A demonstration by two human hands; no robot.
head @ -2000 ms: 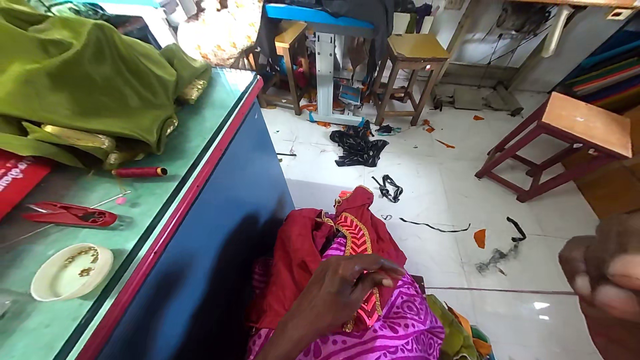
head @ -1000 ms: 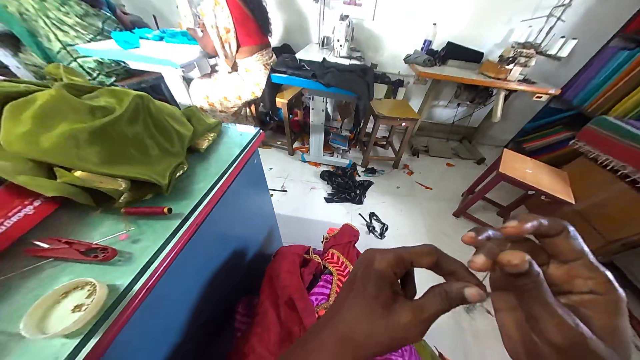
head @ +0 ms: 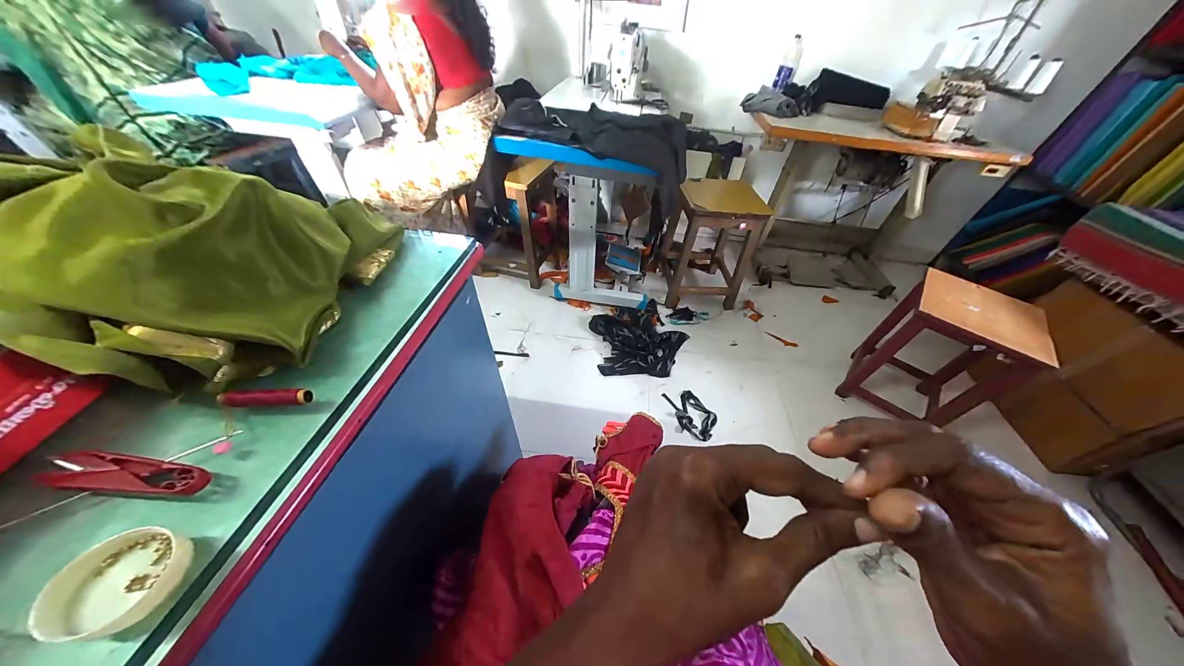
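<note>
My left hand (head: 731, 536) and my right hand (head: 980, 527) meet at the fingertips, right of the lap. Thumb and forefinger are pinched on each; anything between them is too small to make out. Below lies a red garment (head: 518, 546) with gold trim, over purple patterned cloth (head: 740, 647). On the glass counter (head: 407, 287) at left are a maroon thread spool (head: 264, 398), red thread snips (head: 129, 474), a needle-like pin with a pink bead (head: 222, 447) and a shallow dish (head: 106, 587) of small beads. Green fabric (head: 176, 259) is heaped behind them.
A person (head: 430, 102) sits by a table with blue cloth (head: 287, 69). Wooden stools (head: 990, 314), sewing machines (head: 629, 60) and stacked fabrics (head: 1110, 120) stand around. Black plastic scraps (head: 643, 342) lie on the floor.
My hands have come together; two seconds ago the left was over the garment and the right was apart at the right edge. The view has tilted up.
</note>
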